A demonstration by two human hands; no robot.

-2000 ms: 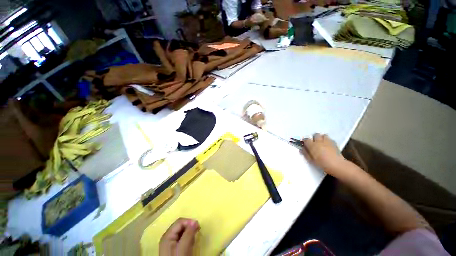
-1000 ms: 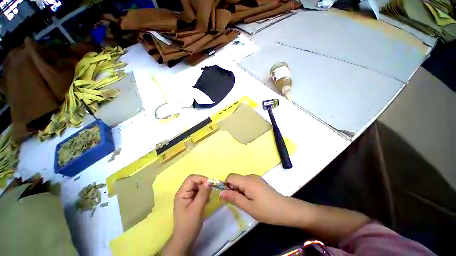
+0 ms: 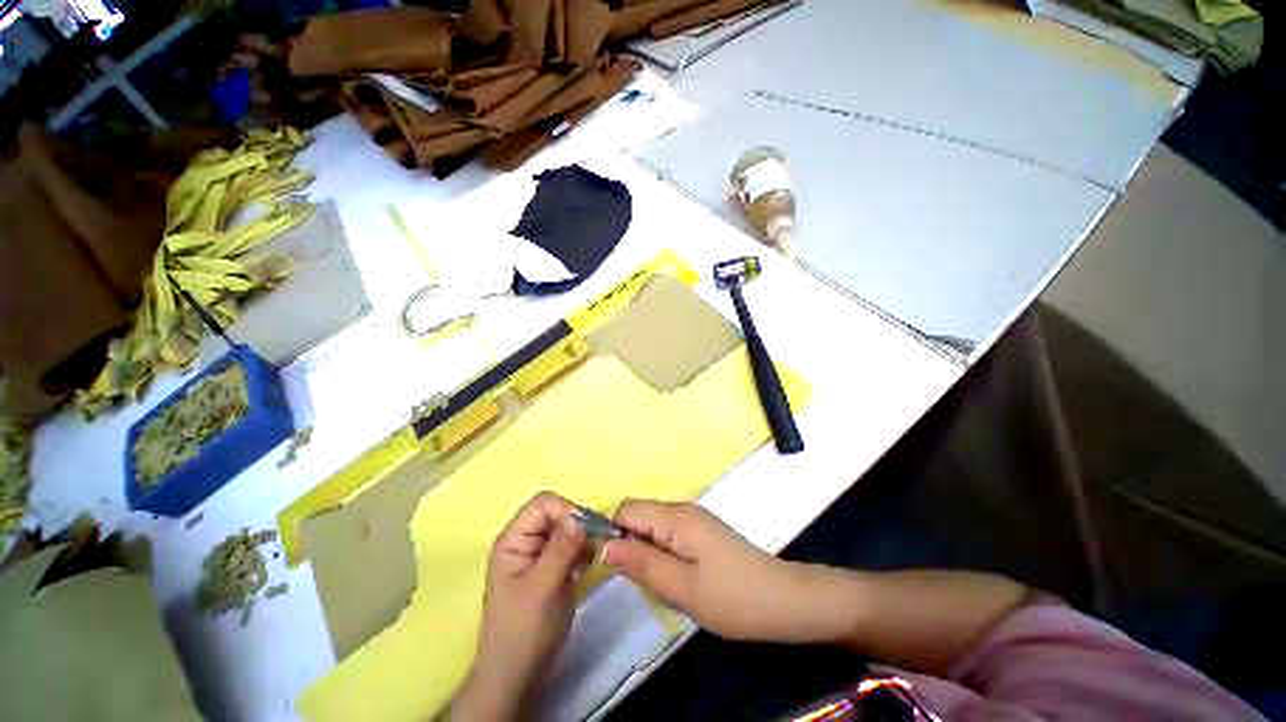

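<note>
My left hand (image 3: 533, 585) and my right hand (image 3: 684, 557) meet over the near edge of the yellow panel (image 3: 564, 473). Their fingertips hold a small dark grey object (image 3: 594, 523) between them; it is too small to name. The panel has olive areas at both ends and lies on the positioning template (image 3: 346, 482), which has a black strip and two raised yellow blocks. The mallet (image 3: 763, 364) lies right of the panel, black handle towards me.
A glue bottle (image 3: 763, 195) lies on grey board (image 3: 931, 198). Black and white cloth (image 3: 576, 226) lies behind the template. A blue parts box (image 3: 268, 402) and loose tabs (image 3: 237, 571) are at left. Yellow strips (image 3: 212, 254) and a brown heap (image 3: 494, 71) lie behind.
Two seconds ago my hands were apart, my right hand at a dark item on the table's right. They then came together over the panel, and the small object's angle has since changed slightly.
</note>
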